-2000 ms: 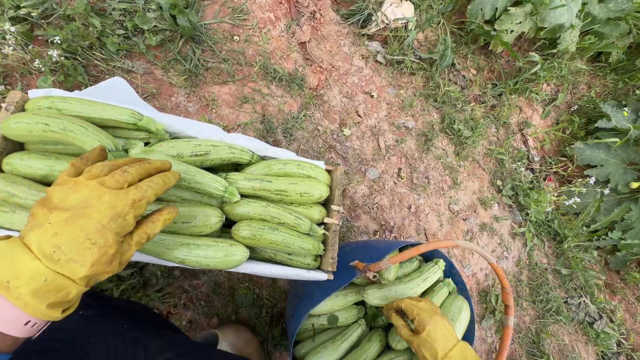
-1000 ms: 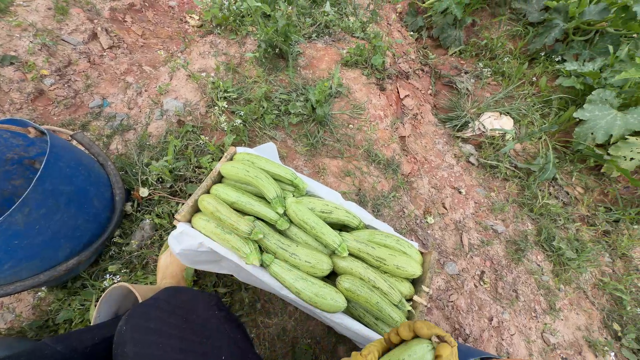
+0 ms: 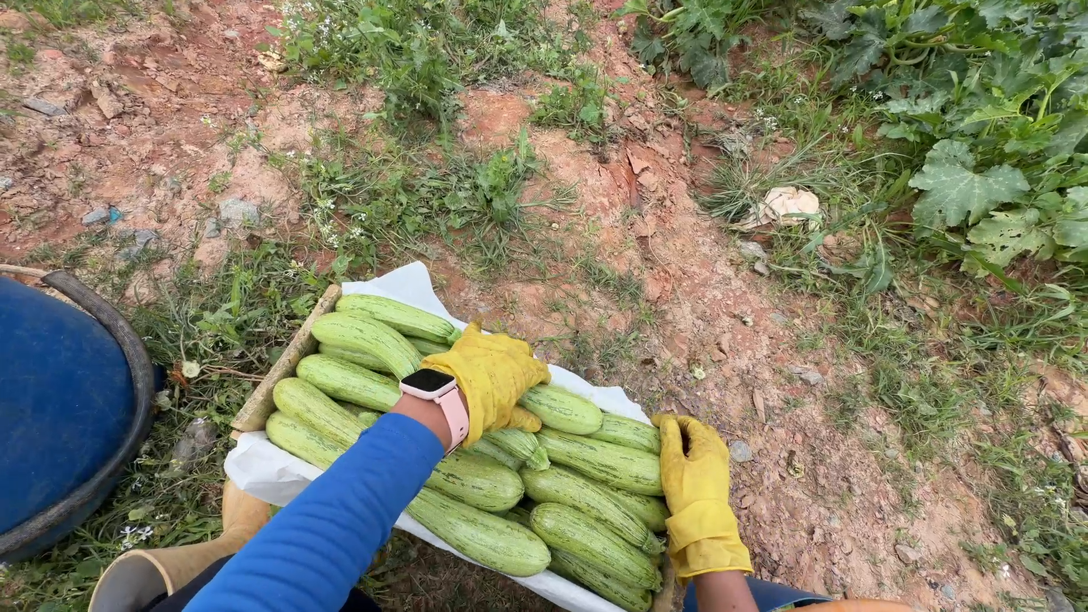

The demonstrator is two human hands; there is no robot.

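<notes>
Striped green zucchini point(image 3: 484, 535) fill a wooden crate point(image 3: 285, 361) lined with white paper point(image 3: 408, 287). My left hand point(image 3: 486, 378), in a yellow rubber glove with a pink-strapped watch above it, reaches over the middle of the pile. Its fingers curl down on the zucchini at the far side; whether it grips one is hidden. My right hand point(image 3: 697, 476), gloved alike, rests at the crate's right end, fingers bent over the edge beside the zucchini ends. Its fingertips are partly hidden.
A blue container point(image 3: 59, 408) with a dark rim stands at the left. Part of another blue container point(image 3: 769, 593) shows at the bottom right. A tan boot point(image 3: 157, 569) is near the crate's lower left. Leafy plants point(image 3: 969, 187) grow at the upper right, beside reddish soil and weeds.
Both hands are now at the crate; a second ago only one glove, around a zucchini, showed at the bottom edge. Two seconds ago my right hand was in the blue container. The view has shifted.
</notes>
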